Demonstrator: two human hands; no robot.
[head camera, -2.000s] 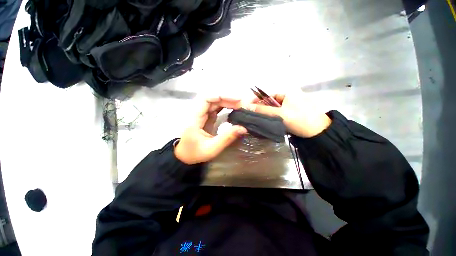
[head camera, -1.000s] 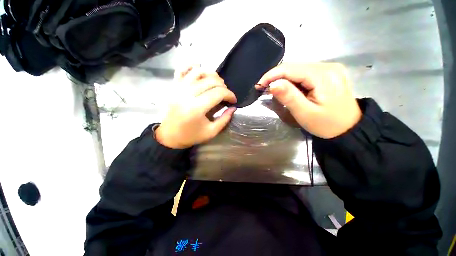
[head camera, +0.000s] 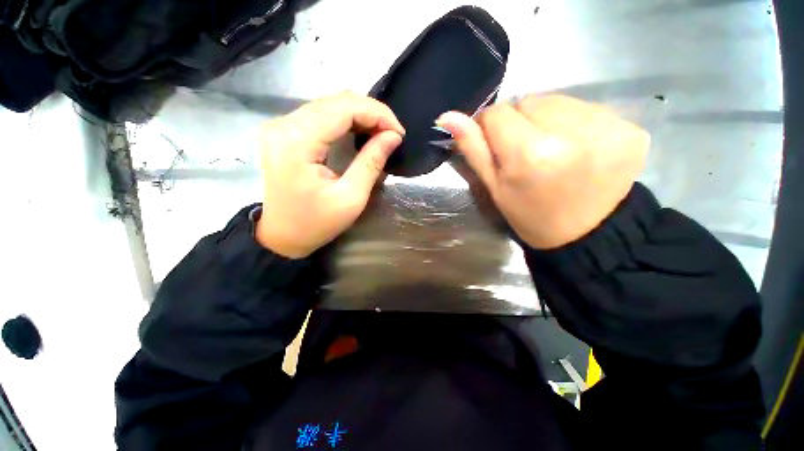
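A black rounded small zip pouch (head camera: 441, 79) lies flat on the table, long and tilted up to the right, with a thin silvery zipper line near its top right edge. My left hand (head camera: 322, 167) is at its lower left, thumb and finger pinched together at the pouch edge; whether they also pinch a thread cannot be seen. My right hand (head camera: 555, 163) is at its lower right, closed on thread snips (head camera: 443, 137). Only the small blade tips show beside the thumb, over the pouch's lower part; the rest is hidden by the fingers.
A pile of black pouches (head camera: 141, 40) is at the upper left. Dark thread waste (head camera: 119, 176) lies along the left table seam. A round black disc (head camera: 20, 336) is at far left. A shiny brownish patch (head camera: 423, 264) covers the near table edge (head camera: 494, 311).
Over the last second the pouch and both hands shifted slightly up in view. My left fingers changed from lying on the pouch to a fingertip pinch. Earlier, the pouch was held folded between both hands.
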